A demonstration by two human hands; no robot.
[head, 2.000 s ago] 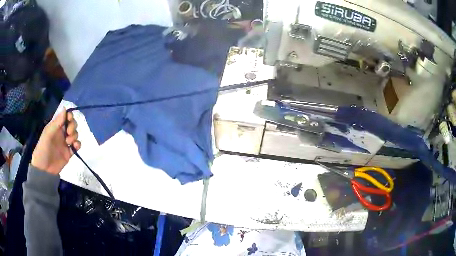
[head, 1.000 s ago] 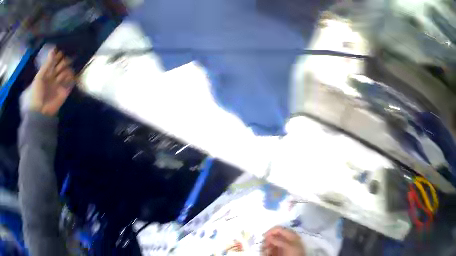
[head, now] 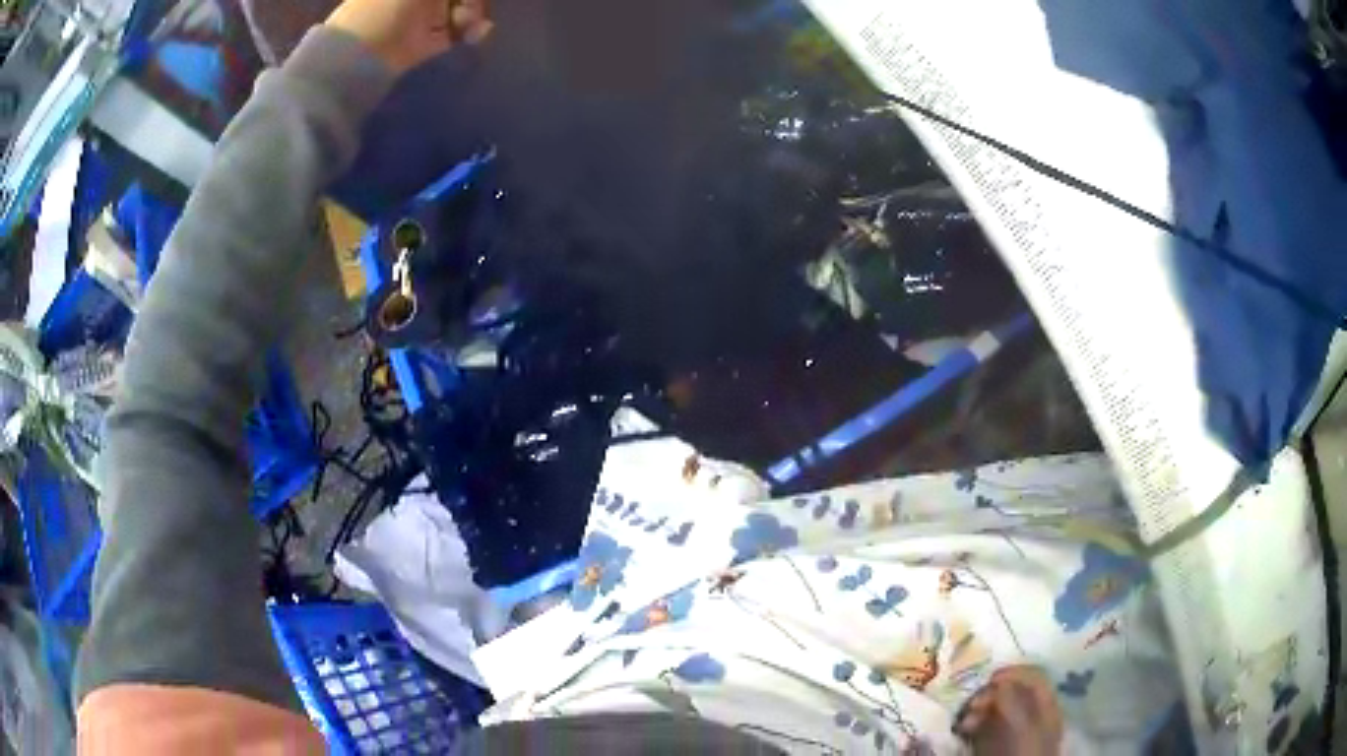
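A thin dark strip [head: 1034, 166] crosses the white table [head: 1086, 281] and the blue cloth [head: 1256, 177] at the right. Its left end is lost against the dark bin. My left hand [head: 421, 27] is at the top edge, partly cut off, with the grey sleeve running down the left side. Whether it holds anything is hidden. My right hand [head: 1019, 715] is small at the bottom edge, curled over the floral cloth [head: 798, 576] on my lap. Its fingers are partly cut off and their grip is unclear.
The dark bin [head: 635, 310] with a blue rim [head: 886, 421] lies left of the table, with dark tangled material inside. A blue lattice crate [head: 362, 679] stands at the bottom left beside a white cloth [head: 429, 576]. Loose dark strips [head: 333, 510] lie on the floor.
The view has swung left and down, so the machine and scissors are out of view. The left hand now shows at the top edge. The right hand has come into view at the bottom.
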